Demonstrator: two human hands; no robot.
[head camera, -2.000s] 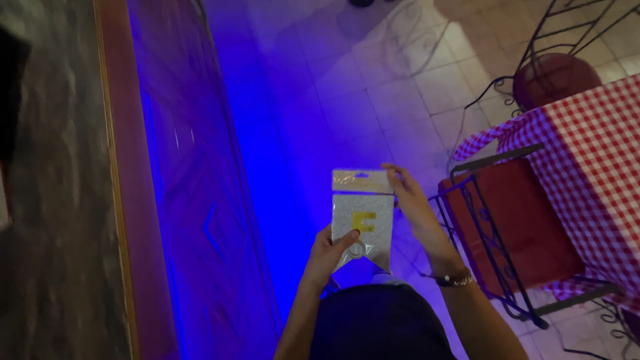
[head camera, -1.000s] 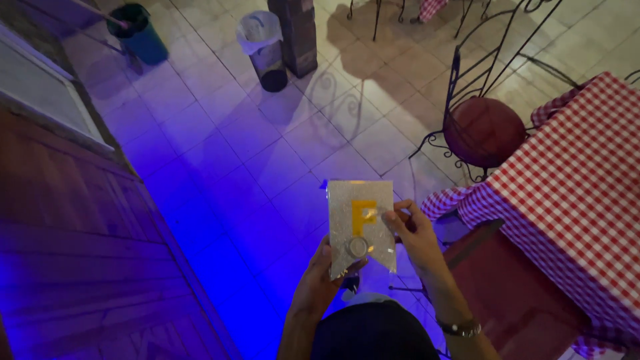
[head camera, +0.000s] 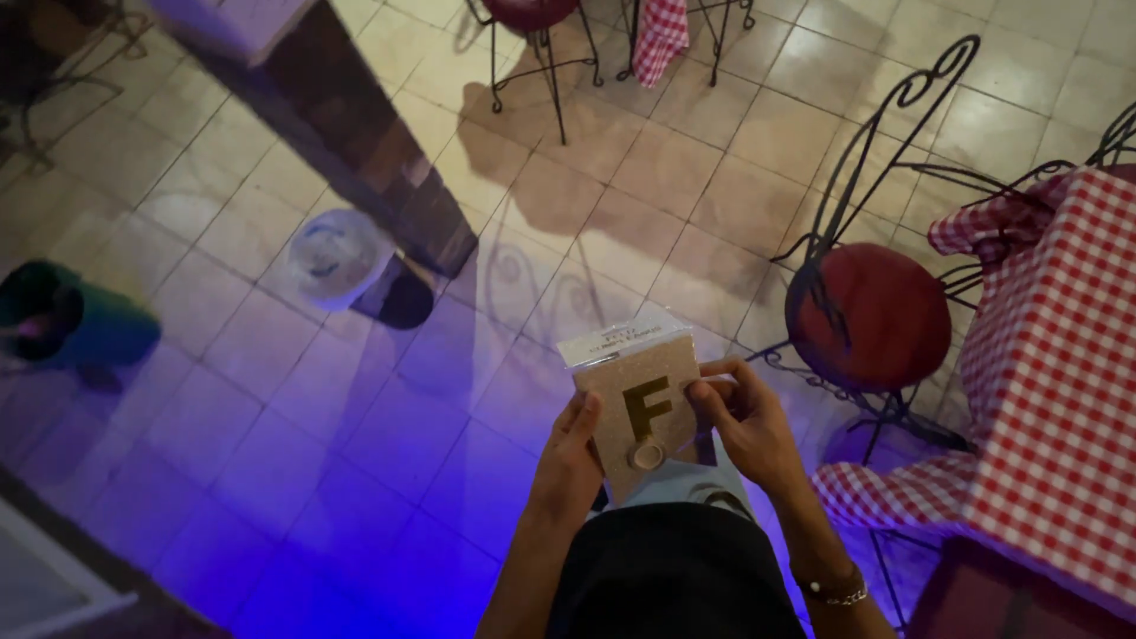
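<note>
A flat, glittery package with a gold letter F (head camera: 612, 426) and a small round ring-shaped piece (head camera: 647, 454) on its front is held upright in front of my body. Its clear top flap (head camera: 626, 337) bears writing. My left hand (head camera: 572, 448) grips the left edge, thumb on the front. My right hand (head camera: 745, 422) pinches the right edge between thumb and fingers; a bracelet (head camera: 834, 593) is on that wrist. The fingers behind the package are partly hidden.
To the right are a metal chair with a red round seat (head camera: 870, 318) and a table with a red checked cloth (head camera: 1056, 390). A lined waste bin (head camera: 397, 288) stands beside a pillar (head camera: 355, 133) on the tiled floor, with a green bucket (head camera: 98, 315) at far left.
The view has swung strongly from the wooden panelling toward the pillar and bins. Both hands still hold the package, whose top flap now tilts back; my right hand has moved from its top corner down its side.
</note>
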